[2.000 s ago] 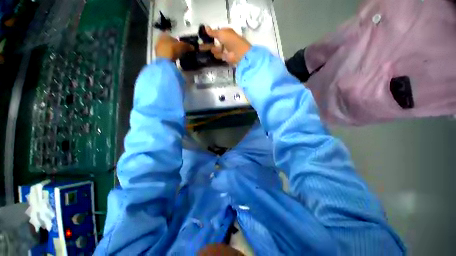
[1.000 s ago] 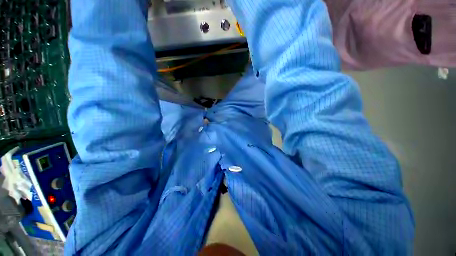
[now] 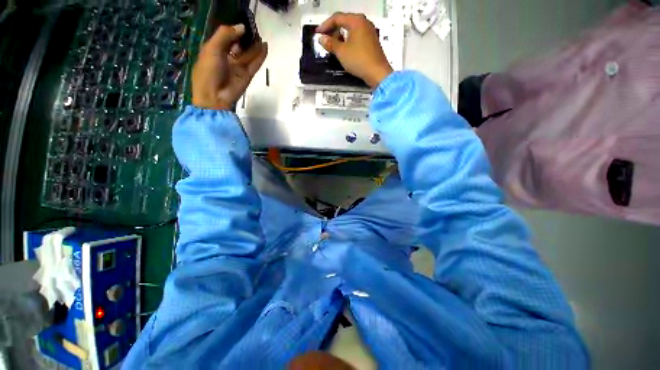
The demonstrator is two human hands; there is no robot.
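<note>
My right hand point(image 3: 356, 52) is over the black rectangular jig point(image 3: 326, 71) on the white machine bed point(image 3: 278, 83). Its fingertips pinch a small white wipe point(image 3: 319, 46) against or just above the jig's face. My left hand point(image 3: 226, 71) is at the bed's left edge, palm partly up with fingers curled. A dark shape point(image 3: 247, 35) shows by its fingertips; I cannot tell if it is held. Any small part under the right fingers is hidden.
Crumpled white wipes point(image 3: 428, 16) lie at the bed's right rear. A clear blister tray point(image 3: 108, 123) with black parts lies on the green mat at left. A blue controller point(image 3: 108, 300) stands at lower left. A person in a pink smock point(image 3: 564, 130) is at right.
The hands, together over the jig two seconds ago and out of view one second ago, are now apart. The left is at the bed's left edge; the right has a white wipe at the jig.
</note>
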